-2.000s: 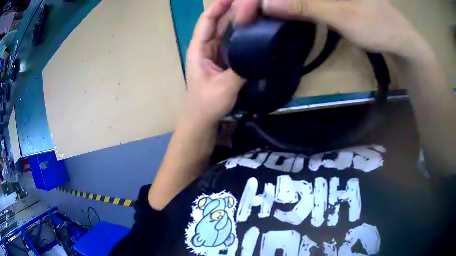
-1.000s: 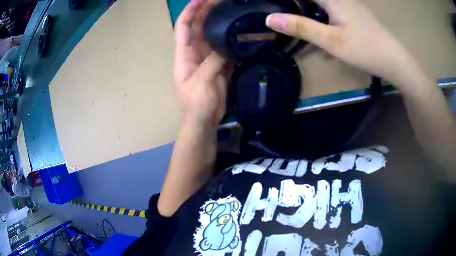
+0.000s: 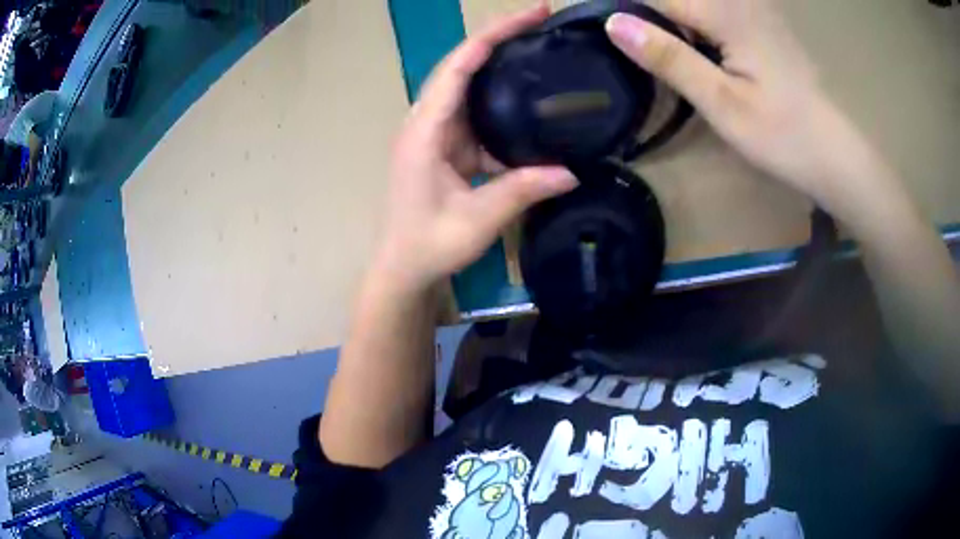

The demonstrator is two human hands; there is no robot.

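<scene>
A black ear cup (image 3: 563,100) with a tan slot in its face is held at the top centre. My left hand (image 3: 453,195) wraps its left side, with the thumb at its lower edge. My right hand (image 3: 726,90) holds its upper right, with the thumb near the rim. A second round black ear cup (image 3: 592,247) with a pale narrow slot hangs just below, over the bench edge. A thin black arm curves to the right of the upper cup. The headband is dark and hard to make out against the black shirt.
Tan board sheets (image 3: 263,200) cover the green bench (image 3: 95,274). A dark object (image 3: 123,68) lies on the bench at the upper left. A blue bin (image 3: 128,396) and yellow-black floor tape (image 3: 226,455) are at the lower left.
The ear cups have moved slightly right and down since one second ago. My left thumb now lies across the upper cup's lower edge. Both hands still hold the headphone.
</scene>
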